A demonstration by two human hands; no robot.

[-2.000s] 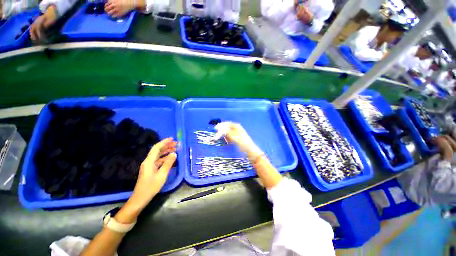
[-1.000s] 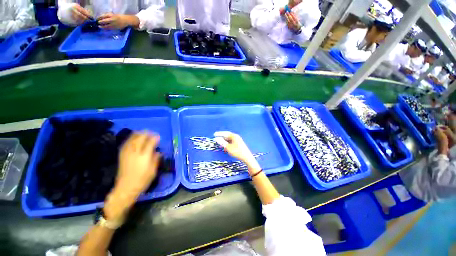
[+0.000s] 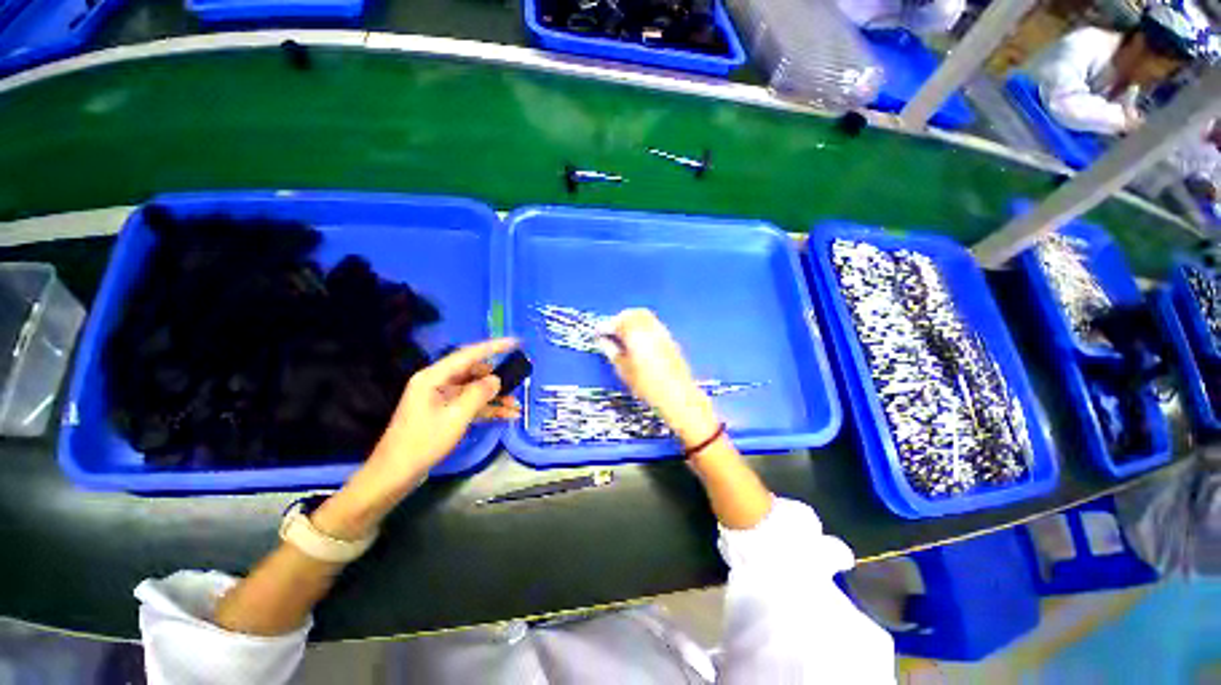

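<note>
My left hand [image 3: 449,402] holds a black plastic housing [image 3: 510,372] between thumb and fingers, over the wall between the left and middle trays. The left blue tray [image 3: 402,228] holds a heap of black housings [image 3: 255,348]. My right hand [image 3: 649,368], with white covering on its fingertips, is over the middle blue tray [image 3: 670,254]. Its fingertips are at the right end of a small group of metal rods [image 3: 569,325]; whether they grip a rod cannot be told. A larger row of rods [image 3: 603,415] lies below, partly behind my right wrist.
A thin dark tool [image 3: 542,488] lies at the bench edge. A right tray [image 3: 924,361] is full of rods. Two joined pieces [image 3: 593,177] lie on the green belt [image 3: 402,127]. A clear box [image 3: 34,348] stands at left. A slanted post [image 3: 1098,181] and a white-coated person [image 3: 1091,80] are beyond.
My left hand has come out of the housing heap to the tray wall with a black housing. My right hand stays by the small rod group. The view has tilted down, so the trays sit higher.
</note>
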